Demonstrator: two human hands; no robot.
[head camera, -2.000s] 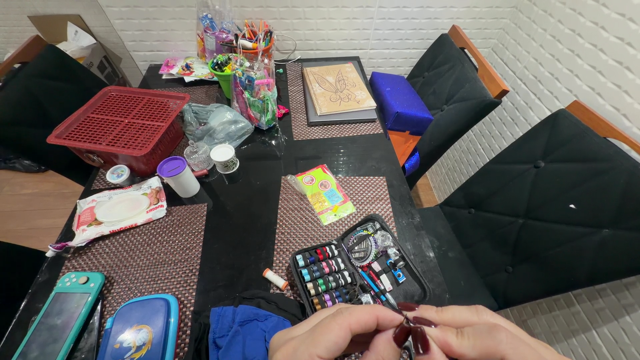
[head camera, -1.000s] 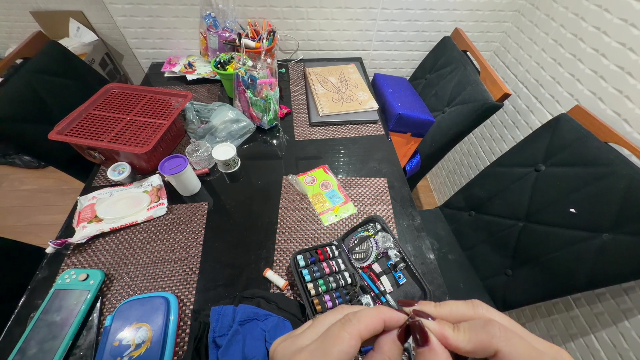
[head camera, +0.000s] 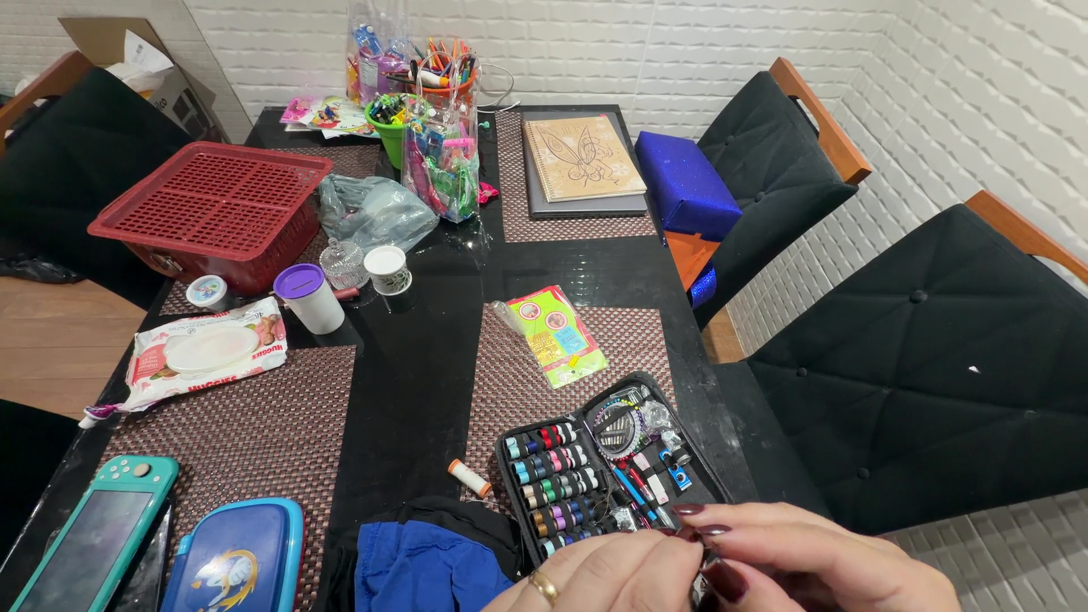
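Observation:
Low at the right of the head view, my left hand, with a gold ring, meets my right hand fingertip to fingertip. Something small and dark shows between the pinched fingers, too hidden to identify. Just beyond them lies an open sewing kit case with rows of coloured thread spools, a pin wheel and small tools. A loose thread spool with an orange end lies left of the case. Blue fabric and black fabric are bunched left of my left hand.
A green-and-yellow packet lies beyond the kit. Left are a teal handheld console, a blue case, a wipes pack, a lidded white container and a red basket. Black chairs stand at the right.
My fingers have shifted slightly where they meet; both hands stay together over the near edge of the sewing kit.

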